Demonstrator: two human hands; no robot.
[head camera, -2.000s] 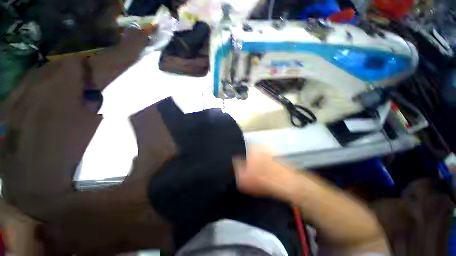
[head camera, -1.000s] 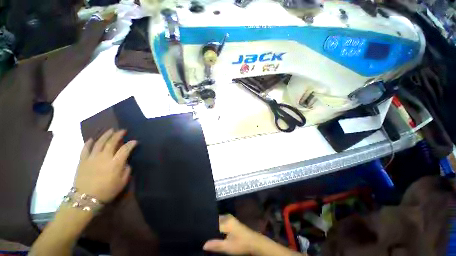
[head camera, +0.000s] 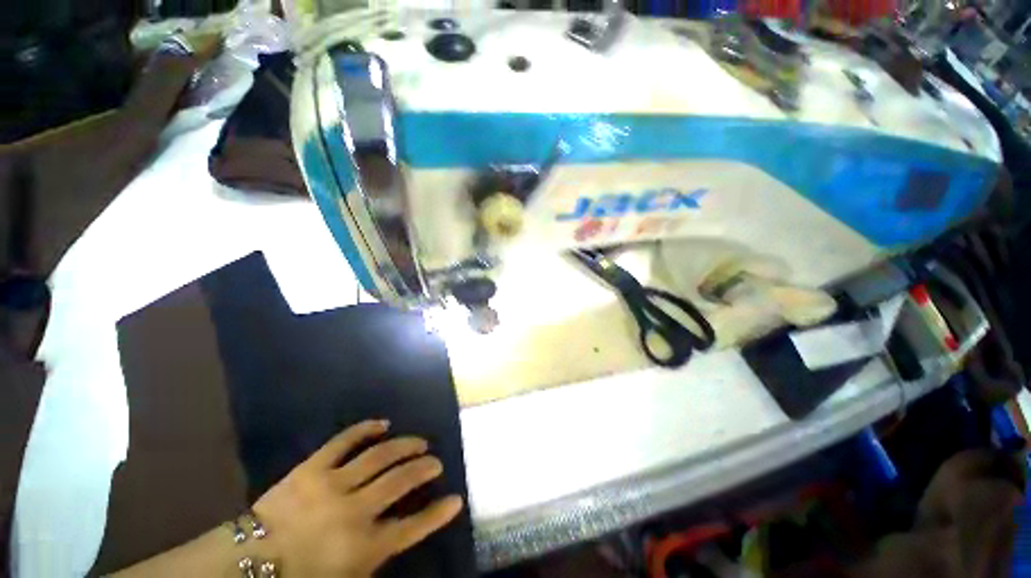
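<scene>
A black fabric piece (head camera: 339, 373) lies flat on the white table, its upper right corner at the lit needle area of the sewing machine (head camera: 667, 147). A brown fabric panel (head camera: 175, 395) lies along its left side. My left hand (head camera: 351, 502) rests flat on the black piece with its fingers a little apart, pressing on it rather than gripping it. The presser foot is blurred in the bright light. My right hand is not in view.
Black-handled scissors (head camera: 667, 322) lie under the machine arm. A folded dark bundle (head camera: 258, 141) lies behind the head's left end. A small tray (head camera: 955, 322) with items is at the right table edge. Brown cloth (head camera: 28, 406) lies at far left.
The view has moved closer to the machine. My left hand has moved right from the brown panel onto the black piece. My right hand, earlier at the black piece's lower edge, has left the picture.
</scene>
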